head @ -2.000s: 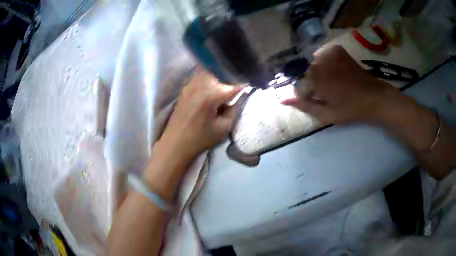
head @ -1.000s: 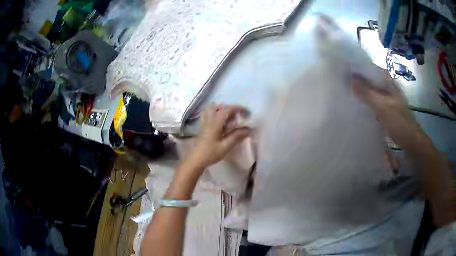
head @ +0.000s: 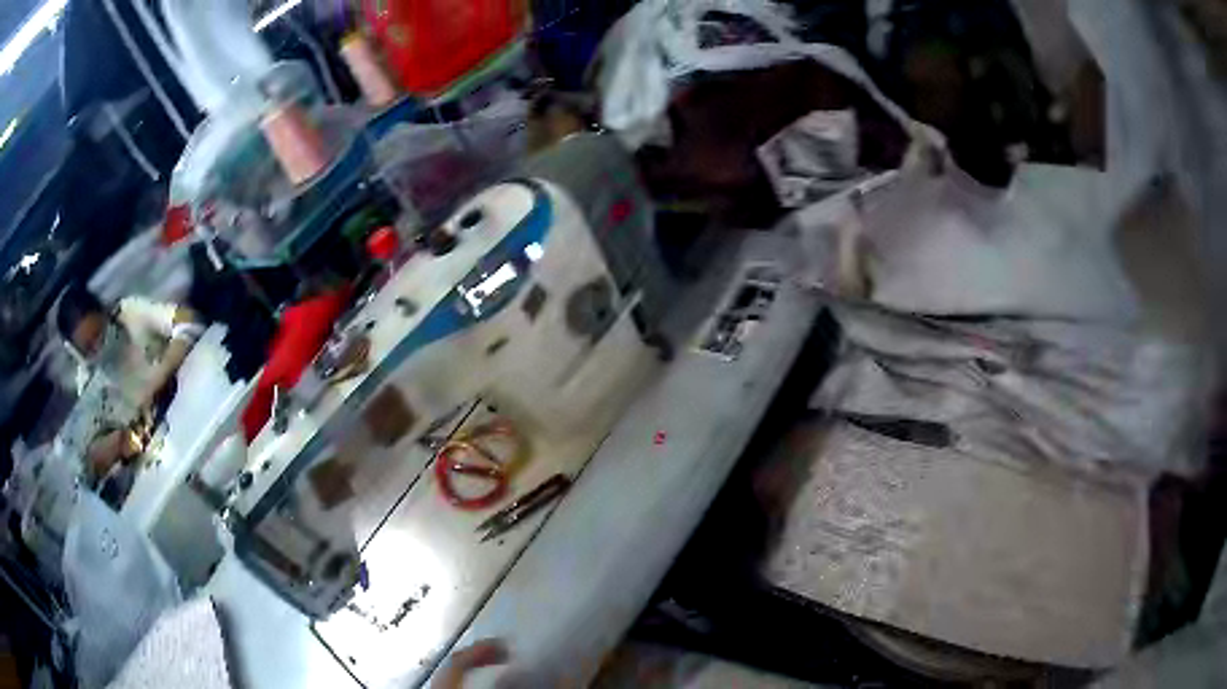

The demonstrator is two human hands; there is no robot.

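A few blurred fingers, by position those of my right hand, show at the bottom edge, by the table's front edge. The rest is cut off, and any hold is hidden. My left hand is out of view. The white and blue-green sewing machine stands at left centre, its lamp glaring on the needle plate. Black snips and red-orange handles with a yellow loop lie on the bed. Pale fabric lies at the lower left.
Pale patterned panels are stacked at the right, below crumpled pale cloth. A dark gap separates them from the table. Thread cones stand behind the machine. Another person sits at the far left. A red bag is at the top.
The view has swung right and up, so the machine now shows whole at the left. The fabric before me and my left hand have left the picture; the right-side stack has appeared.
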